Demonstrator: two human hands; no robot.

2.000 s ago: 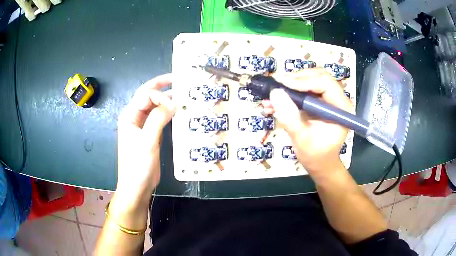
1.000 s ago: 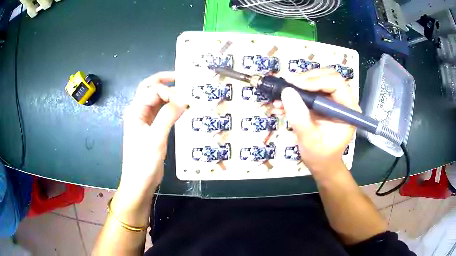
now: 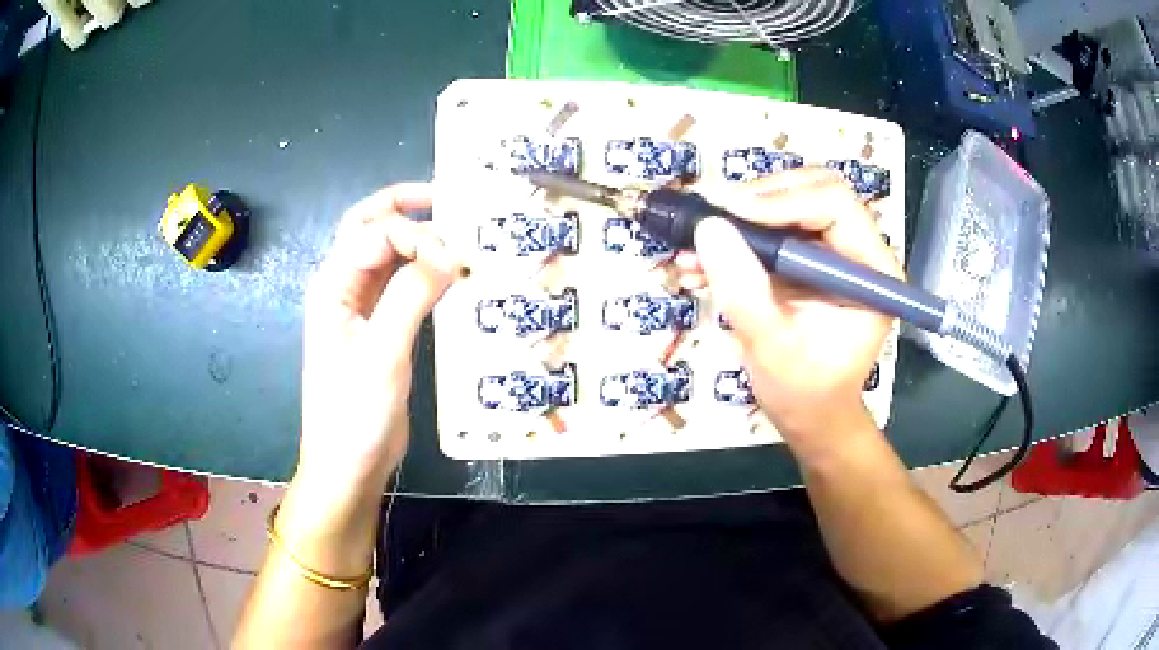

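Observation:
A cream fixture plate [image 3: 464, 425] lies on the green bench, holding rows of small blue-white circuit board assemblies [image 3: 528, 314]. My right hand [image 3: 807, 298] grips the dark soldering iron [image 3: 852, 273] like a pen. The iron's tip points left over the top-left assembly [image 3: 559, 155]; whether it touches is unclear. My left hand [image 3: 369, 305] is at the plate's left edge, thumb and fingers pinched, fingertips just over the plate. A very thin strand, seemingly solder wire, shows beside my left wrist; its end at the fingertips is too fine to see. My right hand hides some right-hand assemblies.
A clear tub with silvery crumbs [image 3: 979, 254] stands right of the plate, the iron's cable beside it. A yellow-black counter [image 3: 201, 229] is at left. A fan [image 3: 725, 15] on a green base [image 3: 540, 51] and a blue station [image 3: 934, 64] stand behind. Red stools show below the bench edge.
The iron's tip has shifted slightly right over the top-left assembly. My left fingertips have moved a little right, further over the plate's edge. The view has swayed slightly.

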